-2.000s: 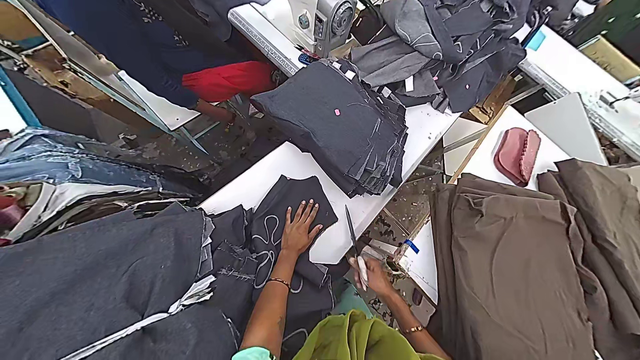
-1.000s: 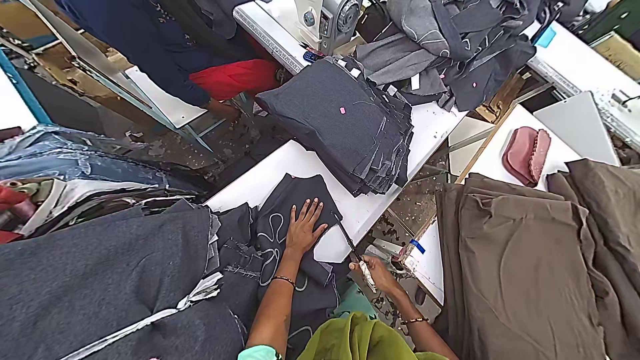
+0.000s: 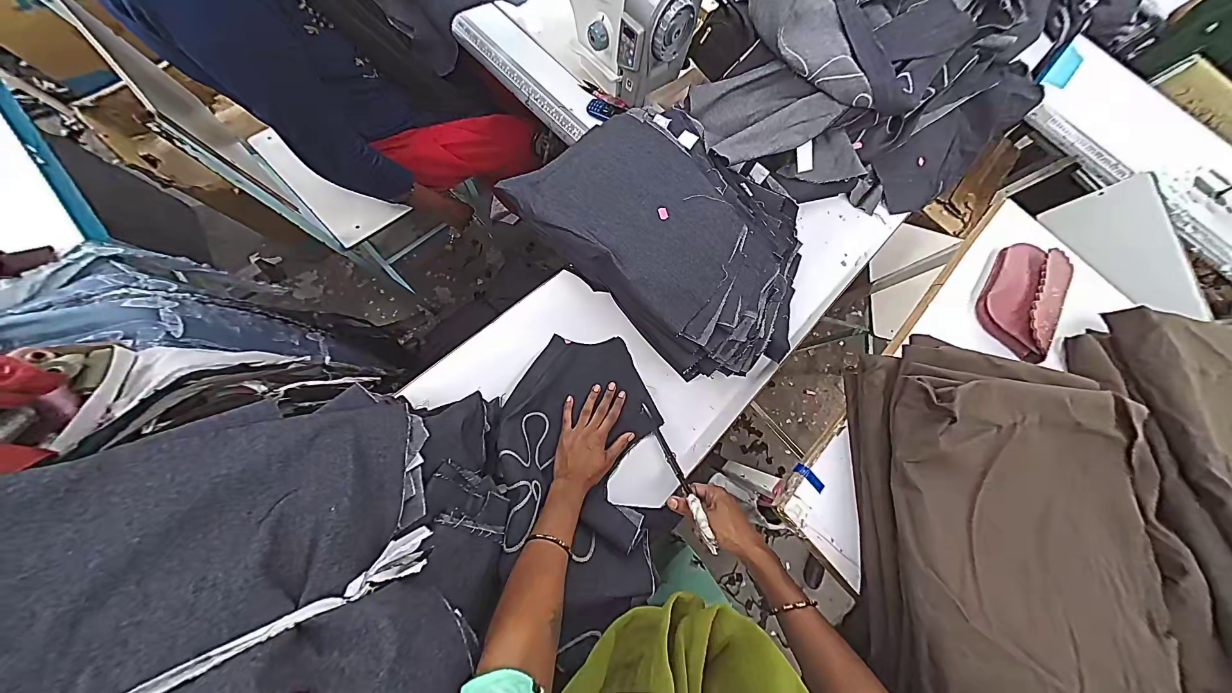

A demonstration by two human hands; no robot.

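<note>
My left hand (image 3: 589, 445) lies flat, fingers spread, on a dark grey fabric piece (image 3: 577, 371) on the white table (image 3: 481, 361). White cord loops trail over the cloth beside that hand. My right hand (image 3: 724, 520) grips scissors (image 3: 679, 469) by handles wrapped in white material. Their blades point up and left and reach the right edge of the fabric piece; whether cloth is between them is too small to tell. Beyond my hands lies a stack of dark grey cut fabric pieces (image 3: 664, 231) with a small pink tag on top.
A sewing machine (image 3: 640, 43) stands behind the stack, beside heaped grey garments (image 3: 847, 77). Brown cloth (image 3: 1020, 510) covers the right side, near a pink case-like object (image 3: 1022, 300). Large dark fabric (image 3: 192, 539) lies at left. Another person's arm (image 3: 438, 202) shows at upper left.
The scissors, held upright and away from the cloth two seconds ago, have tilted left so that their blades reach the fabric's edge. My left hand has stayed flat on the fabric.
</note>
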